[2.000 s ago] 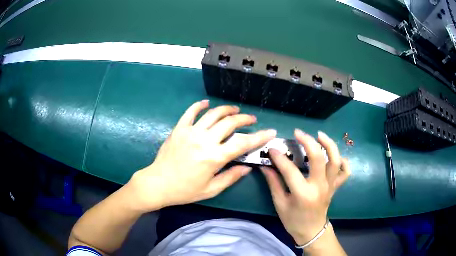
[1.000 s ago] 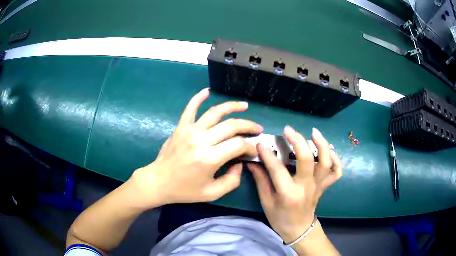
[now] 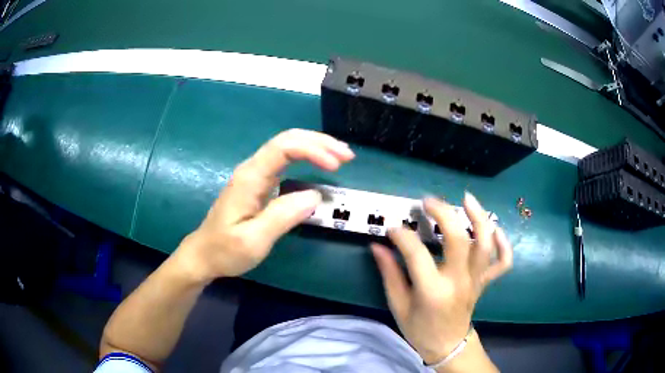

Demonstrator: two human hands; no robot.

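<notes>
A strip housing (image 3: 357,211) lies on the green worktop in front of me, its top glaring silver-white with a row of dark square openings. My right hand (image 3: 445,284) grips its right part, fingers over the top and thumb at the near edge, covering some openings. My left hand (image 3: 244,211) is at its left end, slightly blurred, with the thumb over the leftmost opening and the fingers raised and apart beyond it. No insert is visible at the fingertips.
A tall dark stack of housings (image 3: 430,120) stands just beyond. Two short dark stacks (image 3: 623,186) stand at right, with a pen-shaped tool (image 3: 580,255) beside them. Copper bits (image 3: 524,208) lie right of the housing. A slim dark part (image 3: 40,41) is on the belt at far left.
My left hand has moved left and opened, uncovering the housing's left part. My right hand stays over the right part. The far-left part and the stacks have shifted slightly right in view.
</notes>
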